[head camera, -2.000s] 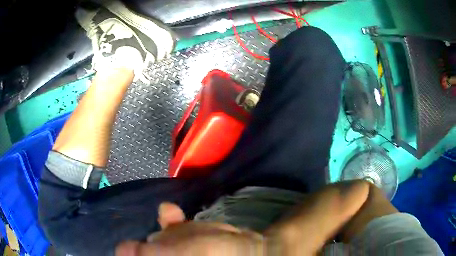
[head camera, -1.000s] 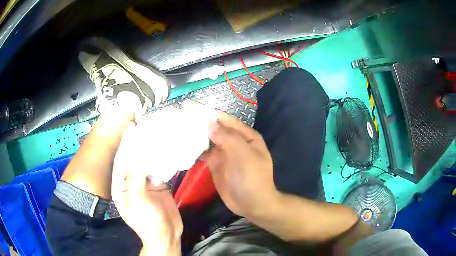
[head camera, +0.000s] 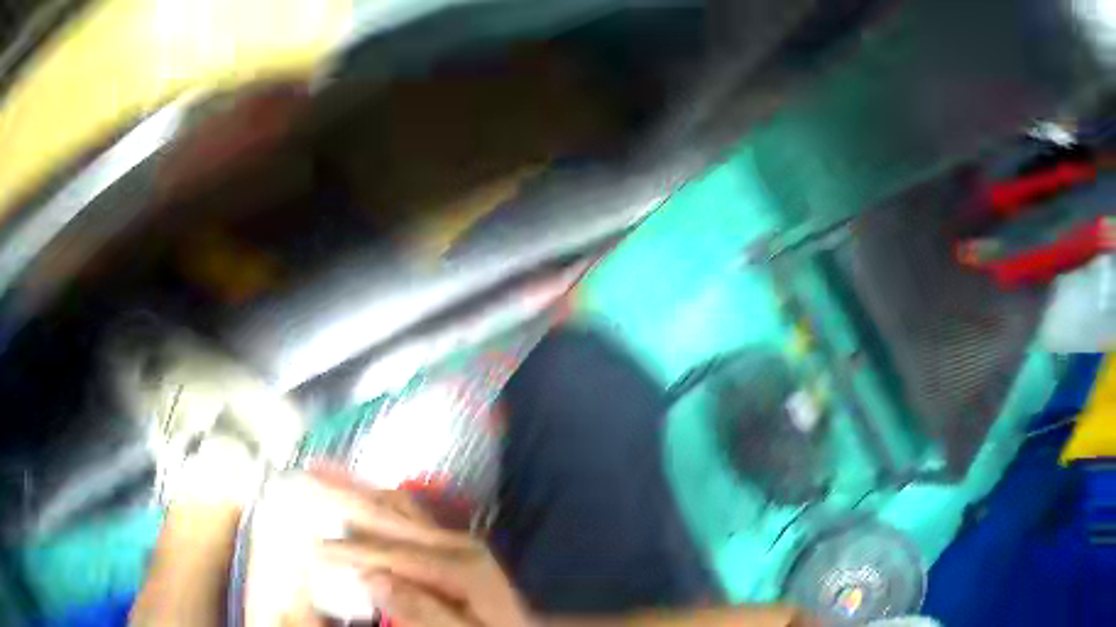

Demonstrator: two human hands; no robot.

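The view is strongly blurred. My right hand (head camera: 422, 551), bare, reaches in from the lower right with its fingers bent over a small white wrap (head camera: 340, 590), perhaps tape or tissue. My left hand (head camera: 284, 551), bare, is beside it at the lower left. It is washed out by glare, so its fingers and grip cannot be made out. The two hands are close together in front of the lower leg and shoe.
A grey table edge (head camera: 367, 331) crosses above my knees, with a dark shelf area and a yellow surface at upper left. A red stool (head camera: 431, 490) shows behind my right hand. Two floor fans (head camera: 771, 429) and a tread-plate platform (head camera: 942, 331) stand at right, beside blue material.
My head view has swung up and right. Both hands first came together around the white wrap; now they sit lower left in view, and less of the white shows.
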